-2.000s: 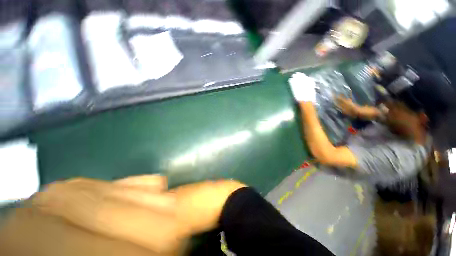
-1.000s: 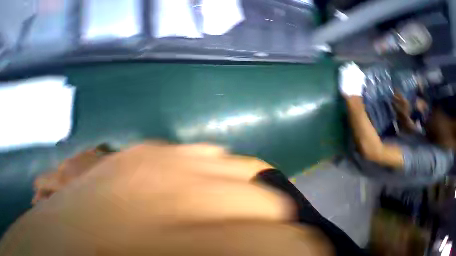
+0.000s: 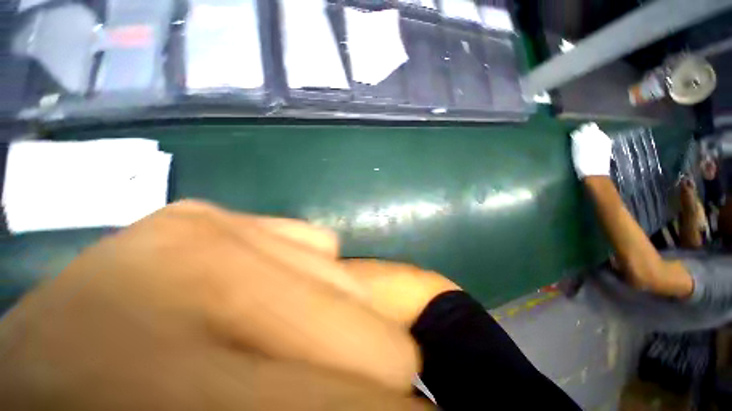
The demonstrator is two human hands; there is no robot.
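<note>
My left hand (image 3: 201,313) is large, blurred and very close to the camera, filling the lower left. My right hand (image 3: 401,293) is mostly hidden behind it; its wrist meets a black sleeve at the lower centre. Whether either hand holds something is hidden. A stack of empty white sleeves (image 3: 84,185) lies flat on the green bench at the left, its lower right edge next to my left hand.
Clear rear trays (image 3: 321,104) along the bench's back edge hold white and grey items; a loose white sheet (image 3: 376,46) lies on one. At the right, a neighbouring worker's white-gloved hand (image 3: 592,151) touches clear trays (image 3: 638,177). A pale reel (image 3: 692,79) stands behind.
The view has shifted, so the rear trays, white stack and neighbouring worker sit farther right in the picture. My right fingers, visible one second ago, are now hidden behind my left hand.
</note>
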